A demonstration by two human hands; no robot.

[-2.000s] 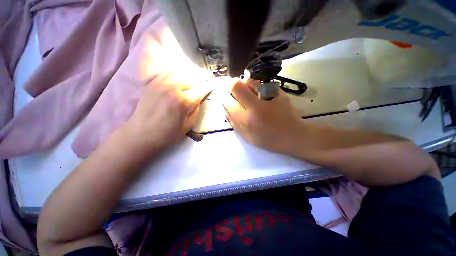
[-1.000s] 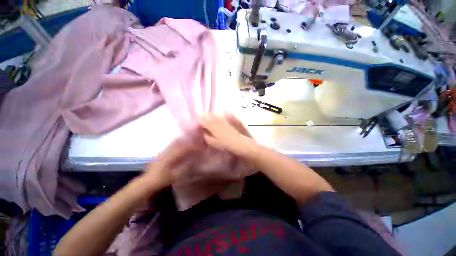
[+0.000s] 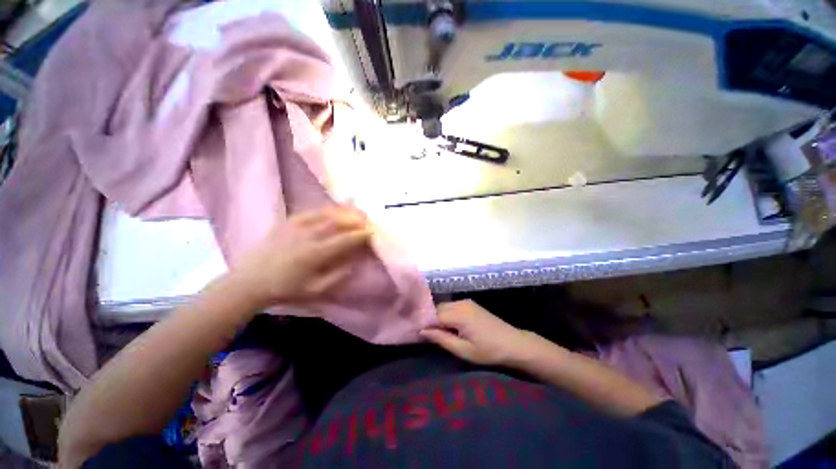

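Note:
A pink garment panel (image 3: 247, 174) lies folded and bunched on the white table left of the needle, and one end hangs over the front edge toward the lap. My left hand (image 3: 316, 252) lies on this end near the table edge, its fingers bent on the cloth; whether it pinches the cloth is hard to tell. My right hand (image 3: 467, 332) is below the table edge and pinches the corner of the cloth between thumb and fingers. The presser foot and needle area (image 3: 399, 114) of the sewing machine (image 3: 550, 55) is free of cloth, in bright glare.
Black thread snips (image 3: 477, 148) lie right of the needle. A white chip (image 3: 577, 179) is on the bed. Dark scissors (image 3: 722, 176) lie at the right table end. A ruled strip (image 3: 550, 272) runs along the front edge. Pink cloth heaps (image 3: 692, 380) are beside the lap.
The cloth bunched between both hands is now spread out flatter over the table edge. My right hand has moved down and right to its corner. The view has shifted closer to the table.

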